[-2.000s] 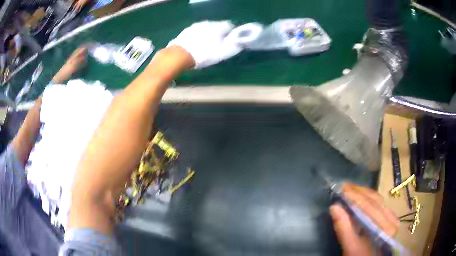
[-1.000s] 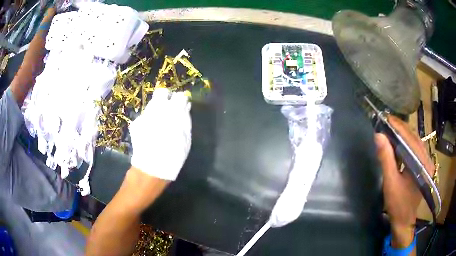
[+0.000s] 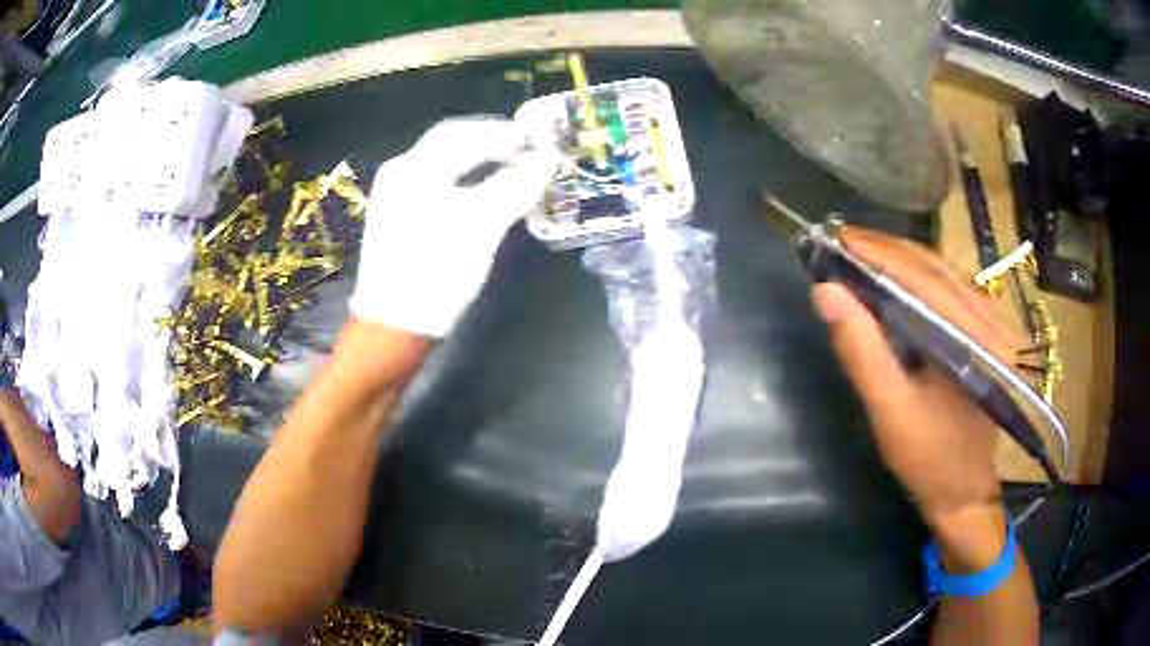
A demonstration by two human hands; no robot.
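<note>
A white socket housing (image 3: 682,189) lies open side up on the dark mat, with a green circuit board (image 3: 613,120) and wires inside. My left hand (image 3: 441,227), in a white glove, holds a brass contact strip (image 3: 581,95) over the housing's left part; the fingertips are blurred. My bare right hand (image 3: 927,341) grips a black soldering iron (image 3: 902,309), its tip pointing up-left, apart from the housing. A white bundled cord (image 3: 653,442) in a clear plastic bag (image 3: 618,284) runs down from the housing.
Loose brass strips (image 3: 271,284) lie left of my left hand. Stacked white power strips (image 3: 126,152) with hanging cords are at far left. A translucent fume hood (image 3: 832,88) hangs upper right. A tool tray (image 3: 955,189) stands at right. Another person's arm (image 3: 38,473) shows lower left.
My left hand has moved from the brass pile to the housing, bringing a strip. The view has shifted, so the housing appears further left. The iron is still in my right hand.
</note>
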